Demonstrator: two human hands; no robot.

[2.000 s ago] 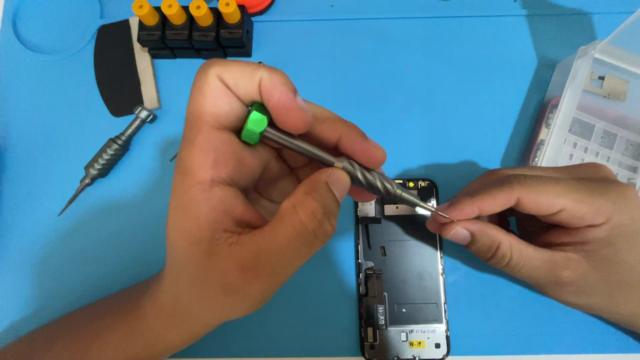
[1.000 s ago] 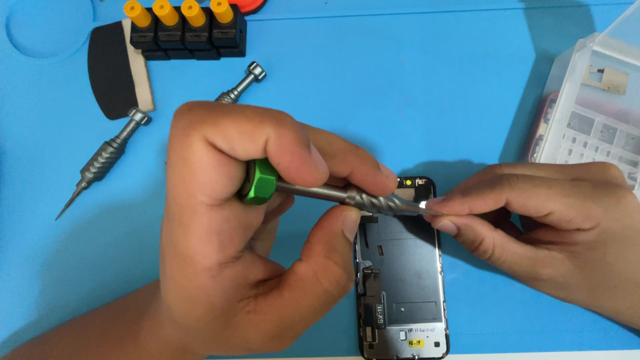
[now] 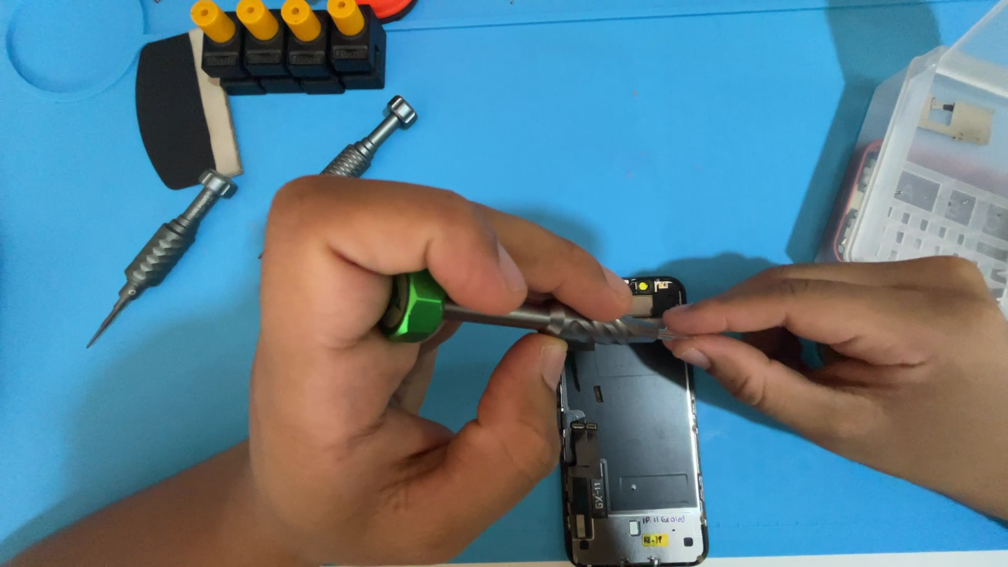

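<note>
My left hand (image 3: 409, 354) holds a precision screwdriver (image 3: 504, 315) with a green hexagonal cap and a grey spiral-grooved shaft, lying nearly level. The thumb and fingertips of my right hand (image 3: 819, 339) pinch its tip end, so the tip itself is hidden. Both hands are above the upper part of a phone display assembly (image 3: 650, 409), which lies back side up with its flex cable (image 3: 584, 472) at the left side. A grey precision screwdriver (image 3: 161, 252) lies at the left. Another grey screwdriver (image 3: 378, 138) is partly hidden behind my left hand.
A blue work mat (image 3: 630, 157) covers the surface. Black dispensers with yellow nozzles (image 3: 303, 51) stand at the top left, by a black pad with a beige edge (image 3: 173, 118). At the right is a clear plastic box (image 3: 906, 213) with small parts. A red round object (image 3: 390, 8) shows at the top.
The green-capped screwdriver has tilted from a downward slant to nearly level, and my right fingertips have closed over its tip end. My left hand has lowered, uncovering the second grey screwdriver.
</note>
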